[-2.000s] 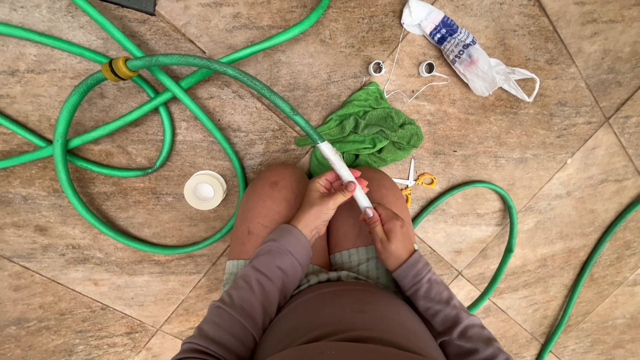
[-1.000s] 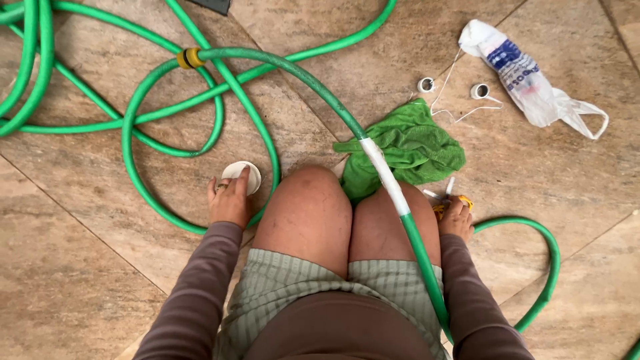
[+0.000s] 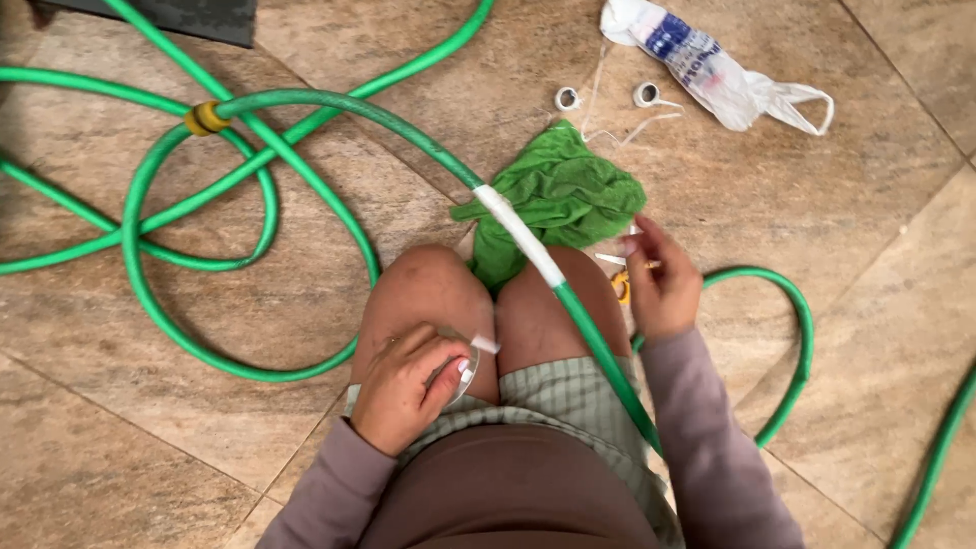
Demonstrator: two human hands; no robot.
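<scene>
My left hand grips a roll of tape over my thigh, a short loose end sticking out toward the right; the hand covers much of the roll. My right hand is raised beside my right knee, over scissors with yellow handles; its fingers are partly apart, and whether they touch the scissors cannot be told. A green garden hose lies across my right thigh, a stretch of it wrapped in white tape. Under the wrapped part is a green cloth.
Two small white tape spools lie beyond the cloth, with a thin loose strip trailing. A white plastic bag is at the upper right. Hose loops with a yellow connector spread over the tiled floor at left. A dark object sits at the top left.
My left hand has picked up the tape roll from the floor and brought it over my thigh. My right hand, earlier on the hose and then at the scissors, is now raised by them.
</scene>
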